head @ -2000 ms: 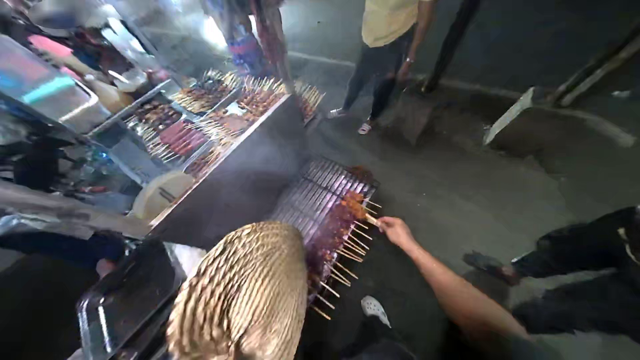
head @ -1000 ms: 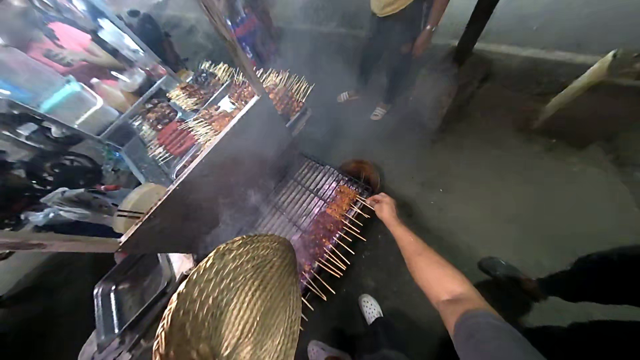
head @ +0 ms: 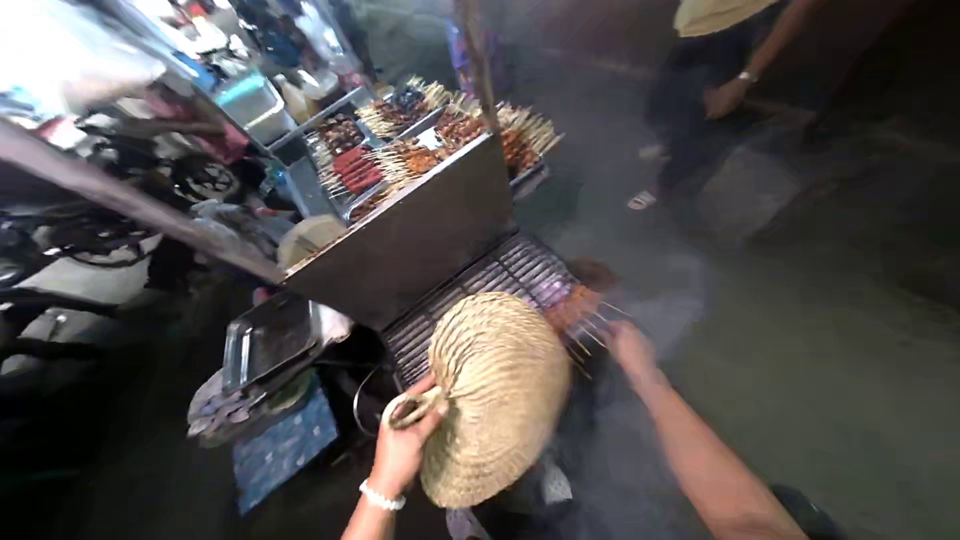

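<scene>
A woven palm-leaf fan (head: 499, 397) covers the lower part of a charcoal grill grate (head: 517, 270). Its looped handle is gripped by my left hand (head: 409, 435), which wears a white bracelet. Skewered meat (head: 571, 309) lies at the grill's right end, its sticks pointing to the lower right. My right hand (head: 628, 346) is at the stick ends, blurred, with its fingers around or against one or more sticks; the exact hold is unclear. Smoke drifts about the grill.
Behind the grill's metal panel (head: 427, 225), trays of skewers (head: 405, 154) fill a stall. A metal tray (head: 270, 341) stands left, above a blue patterned box (head: 289, 442). A wooden post (head: 477, 64) rises beside the stall. A person (head: 697, 97) stands at the upper right; motorcycles are at far left.
The fan has swung so that its handle and my left hand now show; neither showed before. My right hand stays by the stick ends. The view has shifted.
</scene>
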